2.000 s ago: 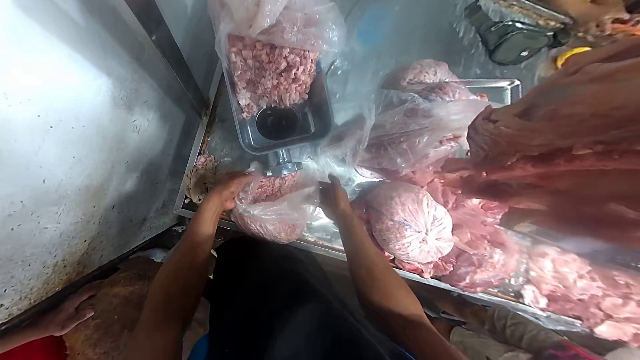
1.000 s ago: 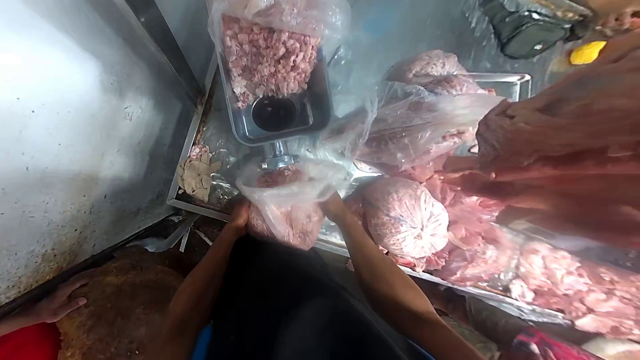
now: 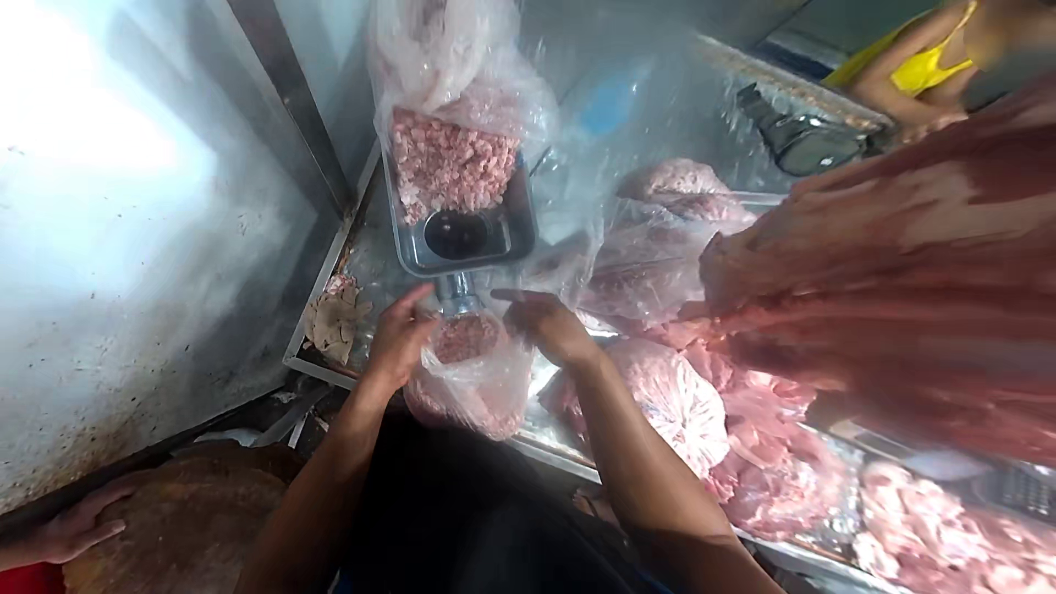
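My left hand (image 3: 402, 337) grips the left rim of a clear plastic bag (image 3: 478, 392) of ground meat, below the outlet of a meat grinder (image 3: 457, 290). On the bag's other side, my right hand (image 3: 546, 324) holds the rim, its index finger pointing toward the outlet. Ground meat (image 3: 464, 338) shows in the bag's mouth. Above the outlet sits the grinder's metal tray (image 3: 528, 231) with a round dark feed hole. Chopped meat (image 3: 454, 161) lies in the tray, spilling from a plastic bag (image 3: 462, 62).
Right of my hands are a tied bag of meat (image 3: 681, 404), more bagged meat (image 3: 648, 264), raw pieces (image 3: 775, 470) and a large hanging carcass (image 3: 891, 305). A metal wall (image 3: 124, 206) stands left. Another person's hand (image 3: 87, 524) rests on a round wooden block (image 3: 181, 520); a person in yellow (image 3: 916, 70) is at upper right.
Both hands have moved up from the bag's sides to its rim near the outlet. The bag's mouth is spread and more ground meat shows inside. The person in yellow has come further into view.
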